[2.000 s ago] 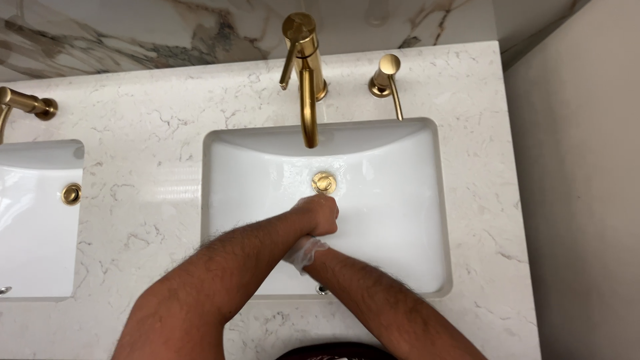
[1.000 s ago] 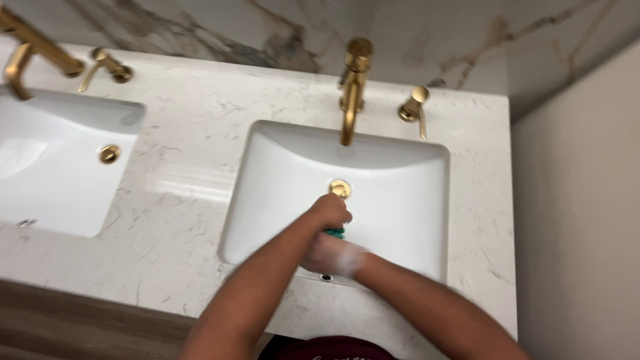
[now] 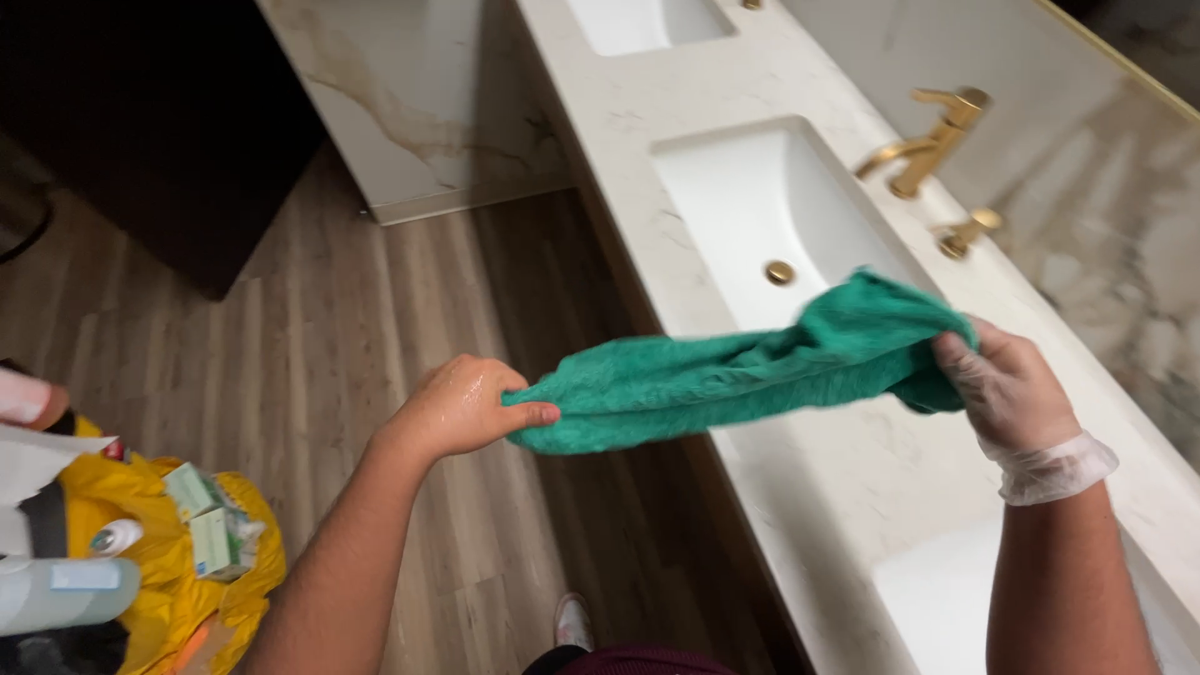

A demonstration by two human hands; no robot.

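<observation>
A green cloth (image 3: 712, 384) is stretched between my two hands, over the floor on one side and the countertop on the other. Its left end is pinched by my left hand (image 3: 473, 405), which is bare and wet. My right hand (image 3: 1008, 380), in a clear disposable glove, grips the bunched right end above the counter. Just beyond the cloth is a white undermount sink (image 3: 722, 211) with a brass drain (image 3: 779, 273). Behind that sink stand a brass faucet (image 3: 937, 145) and a smaller brass fixture (image 3: 970, 232).
At lower left, a yellow bag (image 3: 141, 497) holds boxes and bottles, with a clear bottle (image 3: 66, 592) beside my left forearm. A second sink (image 3: 947, 591) lies under my right forearm, another (image 3: 647, 23) farther off. A dark panel (image 3: 159, 122) stands at upper left over the wood-look floor (image 3: 319, 328).
My hands were together over a sink, with a bit of green showing between them one second ago. Now they are apart with the cloth drawn out between them. The view has turned strongly.
</observation>
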